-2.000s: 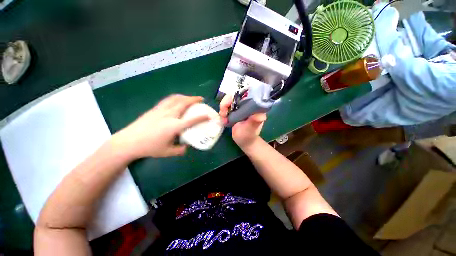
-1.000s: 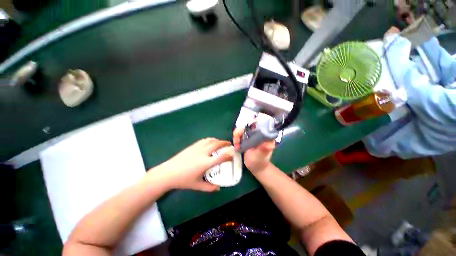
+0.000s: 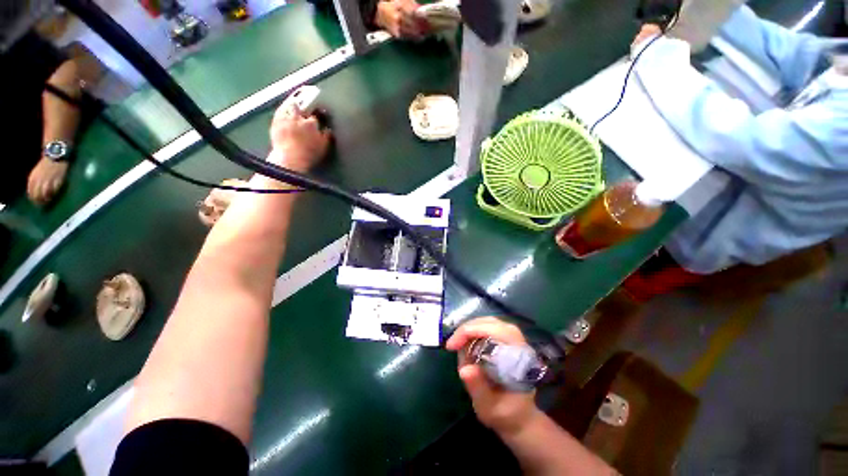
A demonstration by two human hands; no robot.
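Note:
My left hand [image 3: 299, 138] is stretched far out over the green conveyor, its fingers on an off-white plug-in unit [image 3: 305, 97], of which only a small part shows past the fingers. My right hand [image 3: 493, 376] is near the worktop's front edge, closed around the grey electric screwdriver [image 3: 511, 364]. The screwdriver's tip is not visible. Its black cord crosses the view. The white screw feeder [image 3: 390, 279] stands between my arms, with a dark open hopper.
Off-white units lie on the conveyor, one at left [image 3: 121, 305] and one at upper middle [image 3: 434, 115]. A green fan [image 3: 541, 170] and amber bottle [image 3: 609, 218] stand right of the feeder. A person in light blue [image 3: 744, 139] is at right; other people's hands show at top and left.
My left hand has moved from beside the screwdriver out over the conveyor. The unit held near the screwdriver is gone from there. My right hand has drawn away from the feeder; the view has shifted.

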